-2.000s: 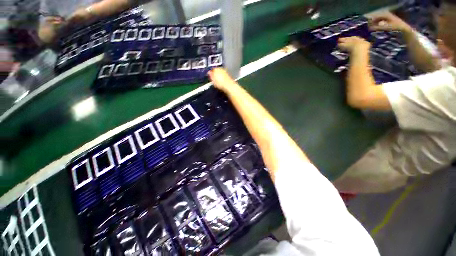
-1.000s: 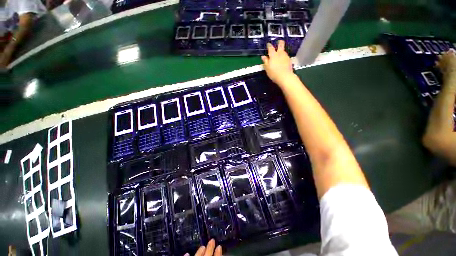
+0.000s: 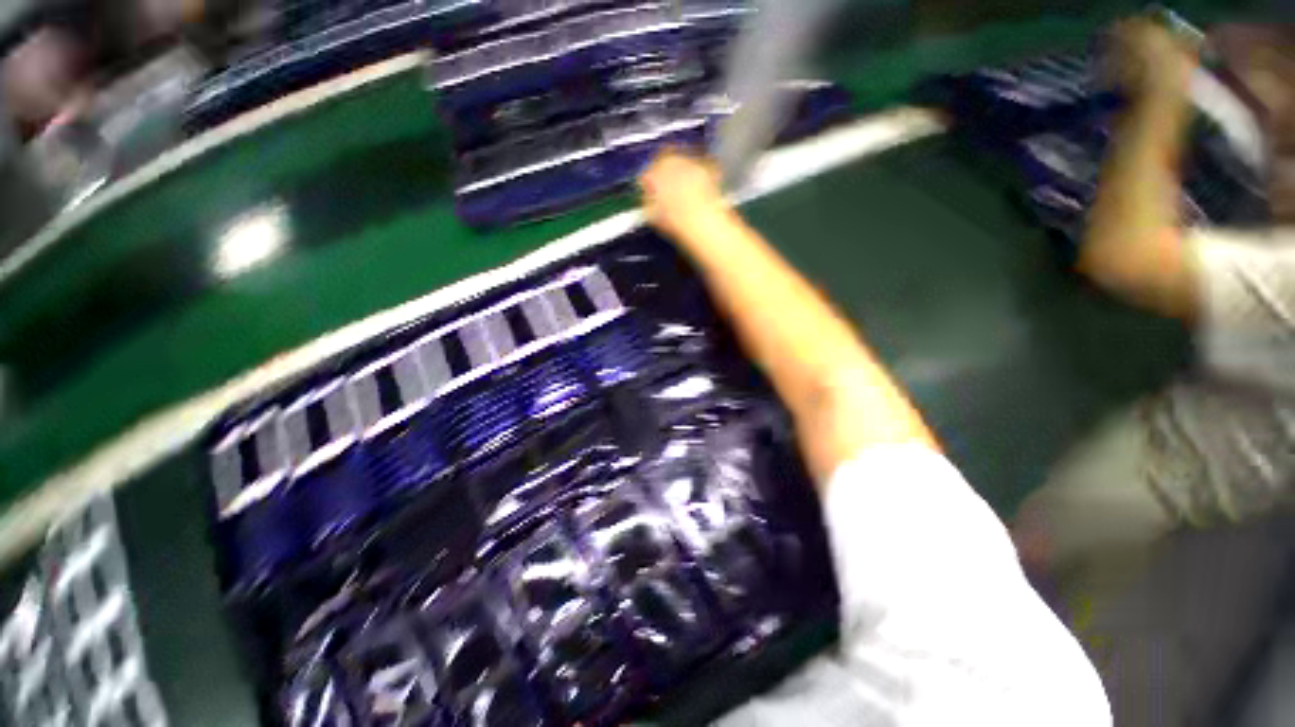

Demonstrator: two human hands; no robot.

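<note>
The view is motion-blurred. A shiny black blister tray (image 3: pixel 426 497) lies on the green bench in front of me, with white-outlined dark panels (image 3: pixel 455 355) in its upper row and bluish ribbed areas below them. My right hand (image 3: pixel 685 192) reaches past the tray's upper right corner to the near right edge of another loaded tray (image 3: pixel 568 107) on the green surface beyond the pale rail. Blur hides whether its fingers grip that tray. My left hand is not in view; a white sleeve shows at the bottom.
White ladder-like empty sheets (image 3: pixel 93 625) lie at the lower left. A pale rail (image 3: pixel 355 341) crosses behind the near tray, with a grey upright post (image 3: pixel 767 93) beside my right hand. At right, a co-worker's arm (image 3: pixel 1143 213) is over another tray. More people are at upper left.
The view has swung and blurred. Compared with one second ago, the far tray sits more to the left of the post, and the fingertips at the bottom are out of view. My right arm stays outstretched.
</note>
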